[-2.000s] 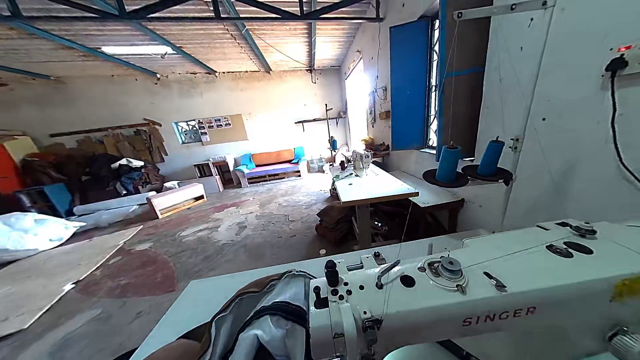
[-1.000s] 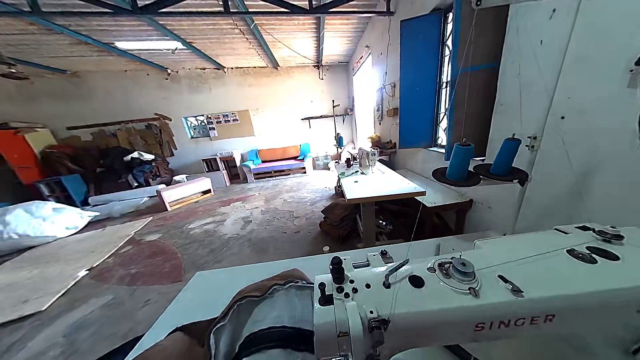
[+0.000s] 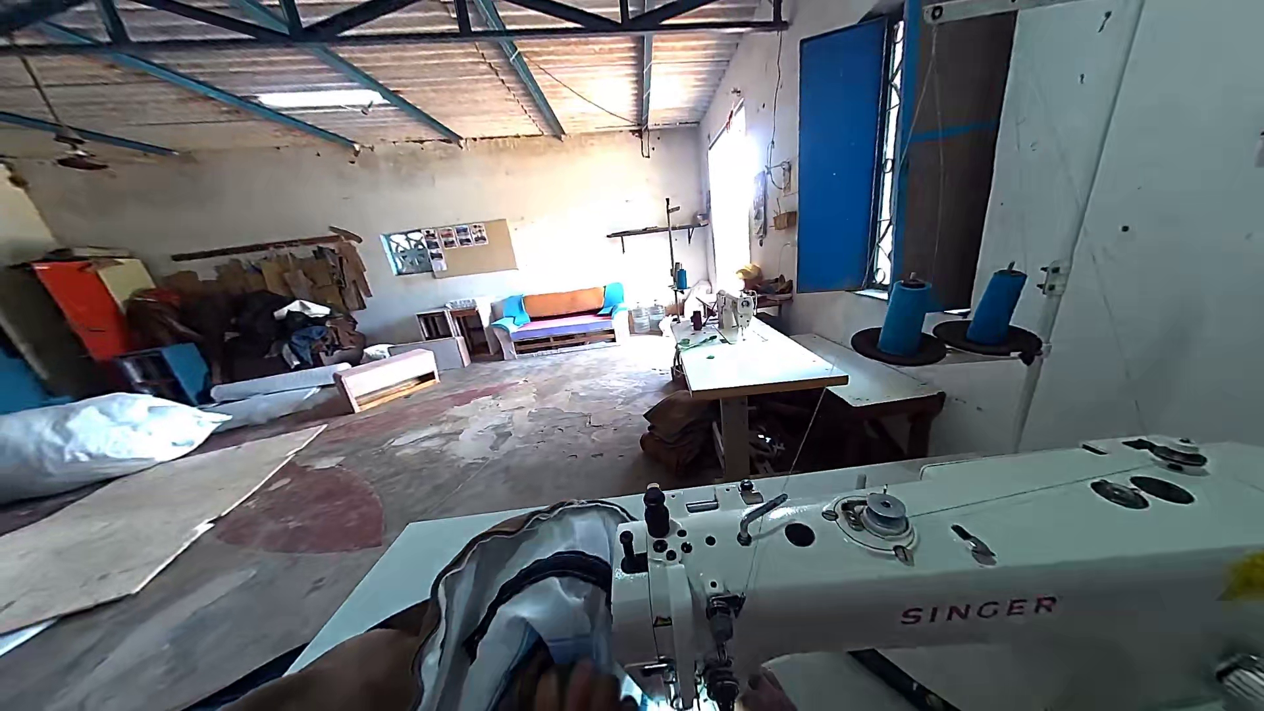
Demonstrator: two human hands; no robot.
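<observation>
A white Singer sewing machine (image 3: pixel 849 583) fills the lower right. Pale lining fabric with a dark band and a brown edge (image 3: pixel 533 583) is bunched left of its needle end. My left hand (image 3: pixel 578 686) rests at this fabric by the needle area, its fingers partly cut off by the lower frame edge; its grip is unclear. Only a small, dim part of my right hand (image 3: pixel 768 691) seems to show beneath the machine arm, right of the presser area. Thread runs up from the machine, and two blue thread cones (image 3: pixel 906 316) stand on black discs behind it.
The white sewing table (image 3: pixel 395 583) extends left under the fabric. Beyond it stands another table (image 3: pixel 760 365) with a second sewing machine (image 3: pixel 733 314). A flat board (image 3: pixel 148 523) and a white sack (image 3: pixel 89 444) lie on the floor at left. A bench with cushions (image 3: pixel 563 321) is against the far wall.
The fabric beside the needle end has shifted and spread upright in folds. My left hand's fingers now show at its lower part. The view has turned slightly left.
</observation>
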